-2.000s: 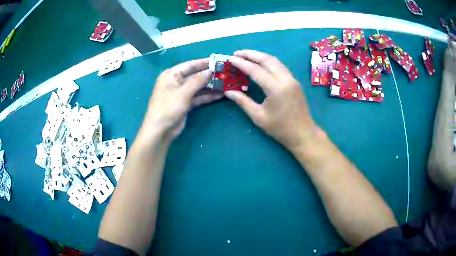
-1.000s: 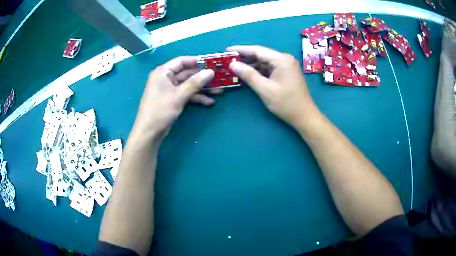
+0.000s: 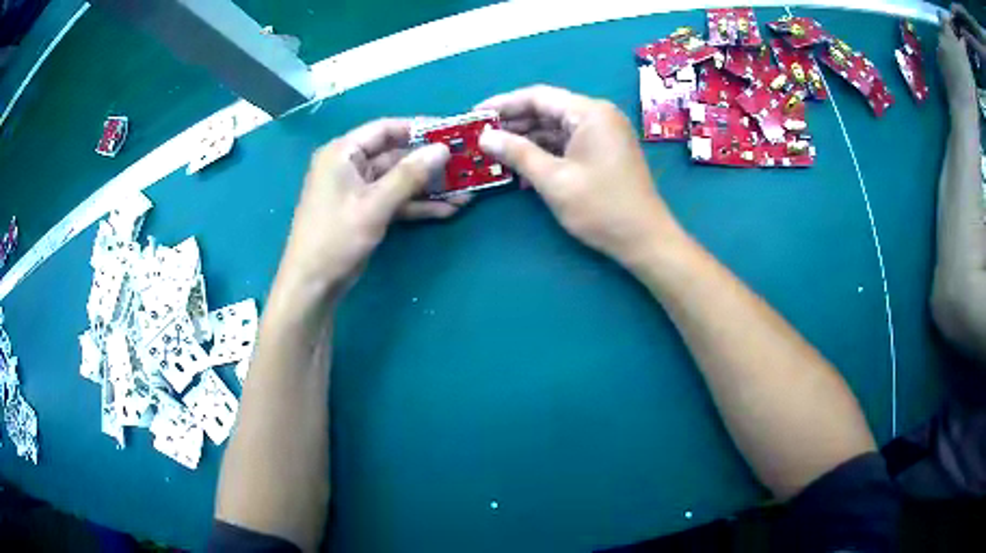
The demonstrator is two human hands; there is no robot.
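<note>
A board-and-housing unit (image 3: 467, 157), red face up with a thin white rim, is held between both hands above the green bench. My left hand (image 3: 373, 189) grips its left side, thumb on the red face, fingers behind. My right hand (image 3: 573, 173) grips its right side, thumb on the upper right of the face. The fingers hide the underside and parts of both ends. White plastic housings (image 3: 162, 324) lie heaped at the left. Red circuit boards (image 3: 751, 103) lie heaped at the upper right.
A grey post (image 3: 222, 49) rises at the bench edge by the white strip (image 3: 432, 43). A single white piece (image 3: 212, 144) lies at that strip. A red unit (image 3: 111, 136) is on the belt beyond. Another person's arm (image 3: 960, 205) is at the right edge.
The unit has turned from tilted to flat, red face up, and both thumbs have moved onto its face. Red units on the belt have shifted left. The view has shifted slightly.
</note>
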